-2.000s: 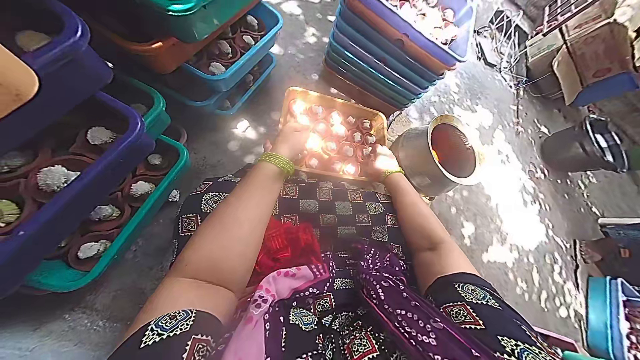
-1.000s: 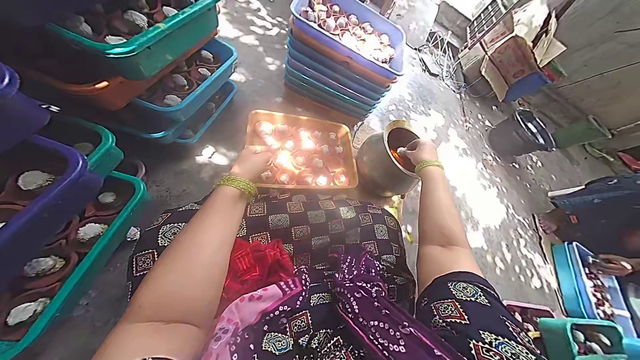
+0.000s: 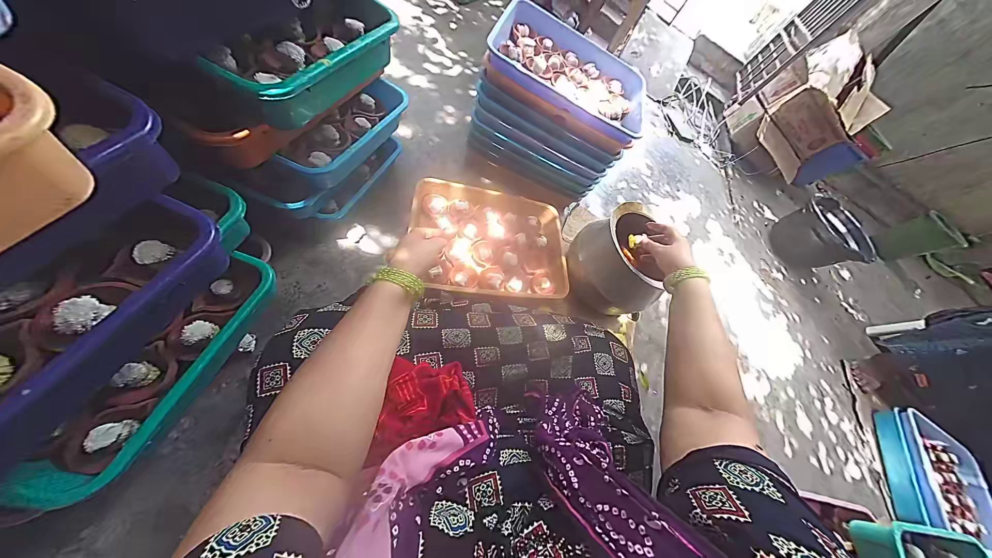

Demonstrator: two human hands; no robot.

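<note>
An orange plastic tray (image 3: 549, 232) with several small clay cups (image 3: 490, 277) lies in front of my knees, washed out by sunlight. My left hand (image 3: 418, 252) rests at its left side, fingers over the rim and near the cups; whether it grips one is unclear. Just right of the tray stands a metal pot (image 3: 601, 267), tilted, its mouth dark inside. At that mouth, my right hand (image 3: 666, 248) pinches a small yellow-and-white flower (image 3: 637, 241). Some orange bits show inside the pot below the fingers.
Stacked crates of clay cups stand left: a purple crate (image 3: 186, 225), a green crate (image 3: 267, 287) and a blue crate (image 3: 399, 101). Ahead rises a stack topped by a lavender crate (image 3: 496, 39). Further right are a cardboard box (image 3: 798, 132), a dark bucket (image 3: 821, 232) and more crates (image 3: 895, 457).
My right hand has left the tray's right edge, where it was two seconds ago, and is at the pot's mouth. My left hand has stayed at the tray's left side.
</note>
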